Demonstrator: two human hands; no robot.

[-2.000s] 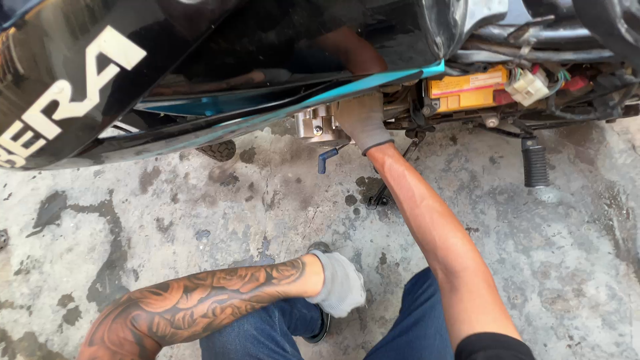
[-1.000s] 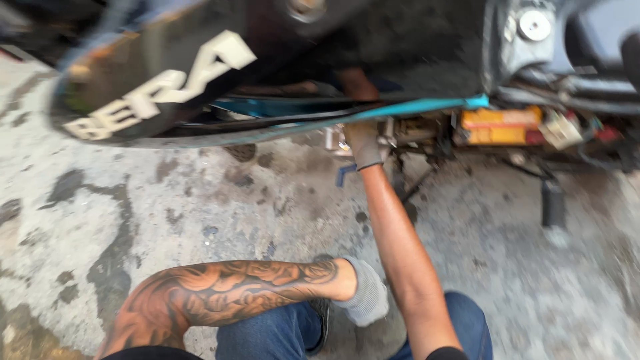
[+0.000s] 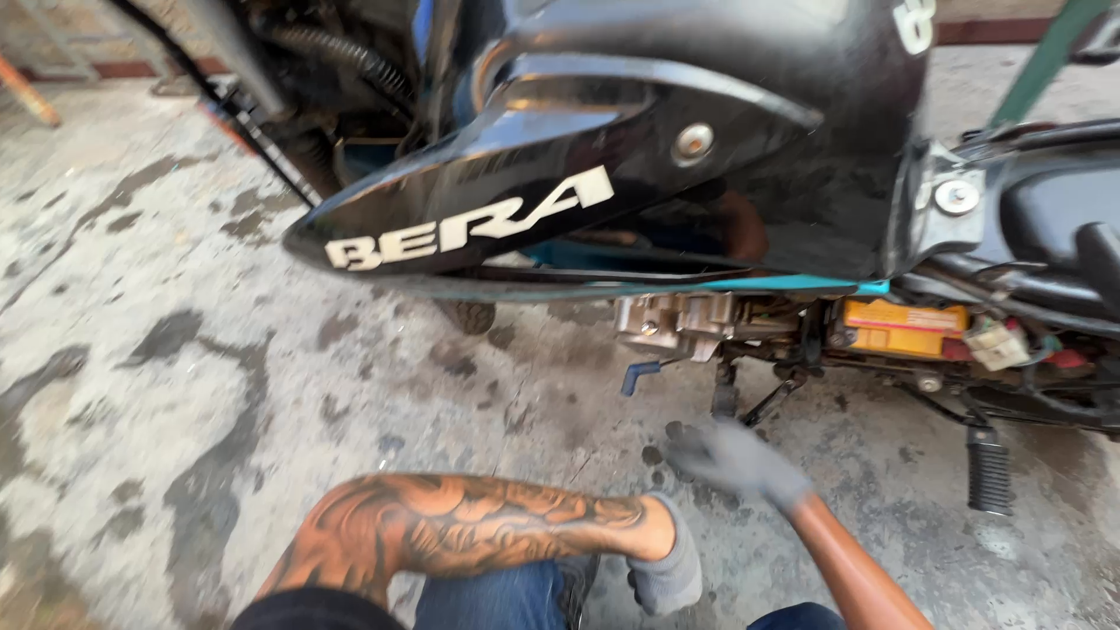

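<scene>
A black motorcycle fuel tank with its side shroud [image 3: 647, 210], marked Bera, fills the upper middle of the view. Below its edge shows the metal engine [image 3: 678, 319], and a blue spark plug cap [image 3: 640, 376] hangs beside it on a lead. My right hand [image 3: 731, 459], in a grey glove and blurred, is over the floor below the engine, touching no part of the motorcycle; I see nothing in it. My left hand [image 3: 669, 569], gloved, hangs bent down by my knee with its fingers mostly hidden, so whether it holds anything cannot be told.
A yellow battery [image 3: 906, 328] sits in the frame at the right, beside a white wire connector [image 3: 997, 343]. A ribbed rubber footpeg [image 3: 989, 472] juts out below. The centre stand [image 3: 774, 398] reaches the stained concrete floor [image 3: 437, 394]. Front cables run at the upper left.
My right hand was in at the engine under the shroud in both earlier frames; it is out now and lower, towards me. The left hand stays near my knee. The view has shifted.
</scene>
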